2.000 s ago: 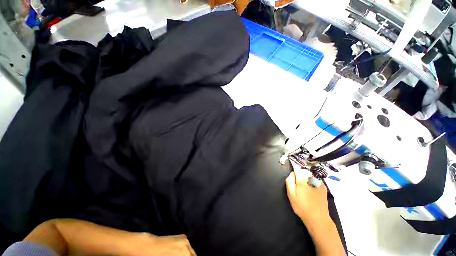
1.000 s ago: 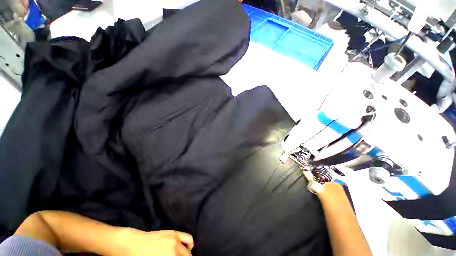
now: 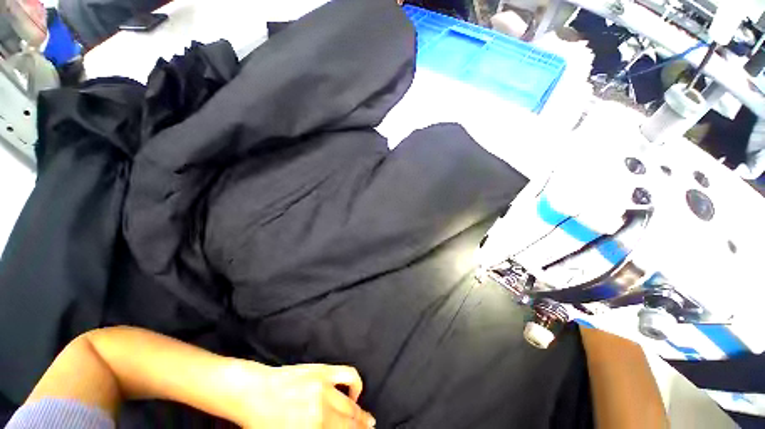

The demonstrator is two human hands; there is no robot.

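Observation:
A large black garment (image 3: 277,218) spreads in folds from the left up to the sewing machine (image 3: 663,201). It lies under the small metal presser foot (image 3: 495,275), where a lamp lights the cloth. A crease runs from the foot towards my left hand. My left hand (image 3: 314,398) is at the bottom centre with curled fingers closed on the black cloth; its lower edge is cut off. My right hand's wrist (image 3: 621,369) shows below the machine head, right of the cloth's edge; its fingers are hidden under the machine.
A blue plastic tray (image 3: 495,63) lies behind the garment on the white table (image 3: 453,105). A dark flat object (image 3: 144,22) lies at the far upper left. Another machine and piled cloth stand at the upper right. A grey metal post (image 3: 17,117) is at the left edge.
The machine appears further right in view. My left hand has moved right with the cloth. My right hand has moved right and down from beside the foot, and its fingers are now hidden.

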